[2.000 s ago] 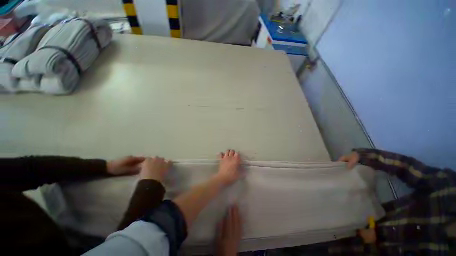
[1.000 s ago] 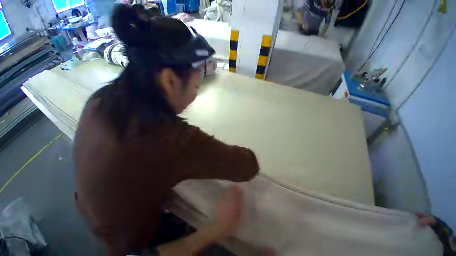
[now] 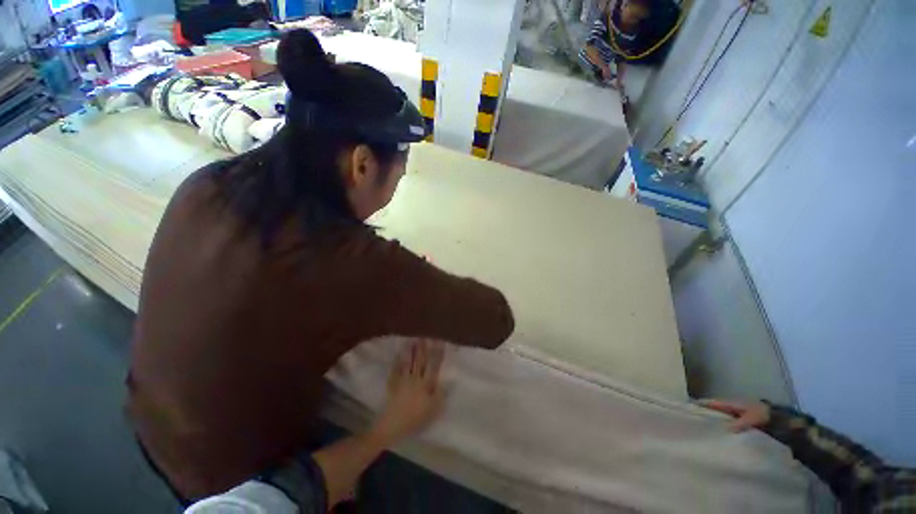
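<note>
A long beige curtain panel (image 3: 562,422) lies in stacked lengthwise folds along the near table edge and runs to the lower right. My left hand (image 3: 415,390) lies flat on its left part, palm down, fingers slightly apart, gripping nothing. My right hand is not in view. A person in a brown sweater (image 3: 241,321) leans over the table and hides the panel's left part; their hands are hidden. Another person's hand (image 3: 738,413), in a plaid sleeve, rests on the panel's far edge at the right.
The cream worktable (image 3: 562,261) spreads beyond the panel. Tied curtain rolls (image 3: 226,112) lie at its back left, near red and teal items. A striped column (image 3: 467,75) stands behind it. A blue-topped unit (image 3: 671,186) stands by the right wall. Another person is in the background.
The view has shifted right and down slightly since a second ago, after swinging up and left earlier. My left hand, blurred before, now lies on the panel. My right hand has left the picture.
</note>
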